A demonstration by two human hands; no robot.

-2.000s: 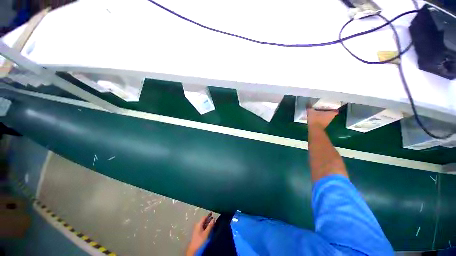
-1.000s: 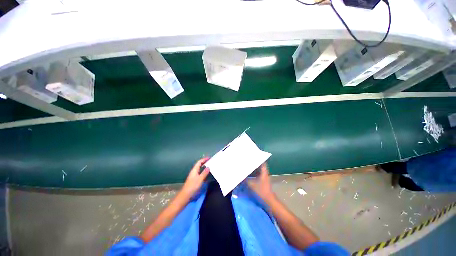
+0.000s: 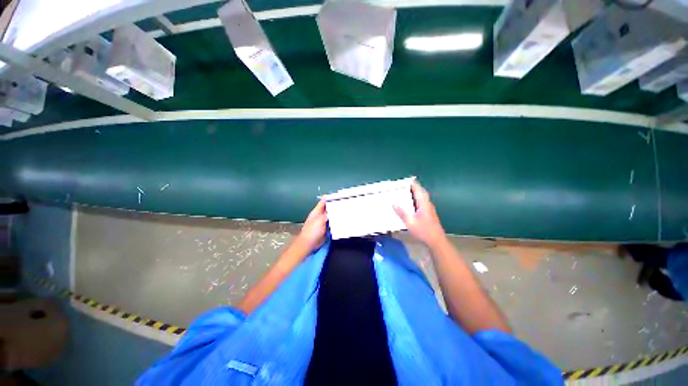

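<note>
A white carton (image 3: 366,216) is held at my lap, over the near edge of the green belt. A thin white flap or edge runs along its far side. My left hand (image 3: 315,225) grips its left end. My right hand (image 3: 422,217) grips its right end, with the thumb on the white upper face. The fingers under the carton are hidden. No print is readable on the face towards me.
The green belt (image 3: 264,162) runs across in front, with thin white slivers on it. Several white cartons (image 3: 360,45) stand on the far green strip. Scraps litter the grey floor (image 3: 173,249). Brown boxes (image 3: 30,328) are at far left. Part of a blue-clad person (image 3: 675,271) shows at right.
The carton has turned from slanted to nearly level across my lap, with both hands on its ends. Earlier my right arm reached under the shelf. The view has tilted down and shifted.
</note>
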